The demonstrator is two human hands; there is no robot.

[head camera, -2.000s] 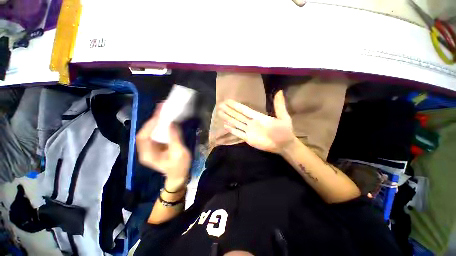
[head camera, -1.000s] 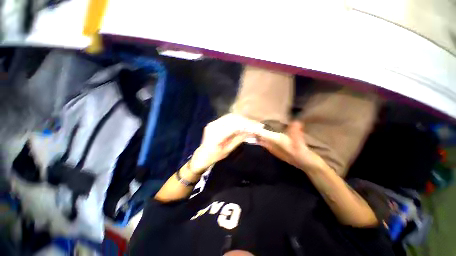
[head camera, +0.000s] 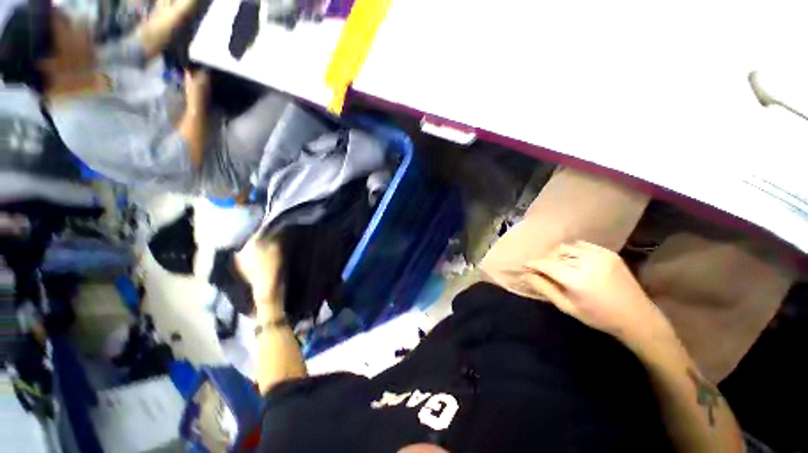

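My left hand (head camera: pixel 260 265) reaches out at the left, over the blue bin of cut work, at its black cloth (head camera: pixel 310 265). The hand is blurred, and I cannot tell whether its fingers grip the cloth. Grey garment pieces (head camera: pixel 332 172) lie in the bin behind the black cloth. My right hand (head camera: pixel 580 279) rests over my thigh with fingers bent and close together. No held thing shows in it. The small white piece is not visible.
The blue bin's rim (head camera: pixel 381 212) stands left of my knees. The white machine table (head camera: pixel 549 80) with purple edge and yellow tape (head camera: pixel 357 49) spans the top. Another person in grey (head camera: pixel 124 133) sits at the upper left. Blue containers (head camera: pixel 217 411) and scraps lie at the lower left.
The view has swung left. My hands were together over my lap; now my left hand has moved out to the bin and my right hand lies on my thigh.
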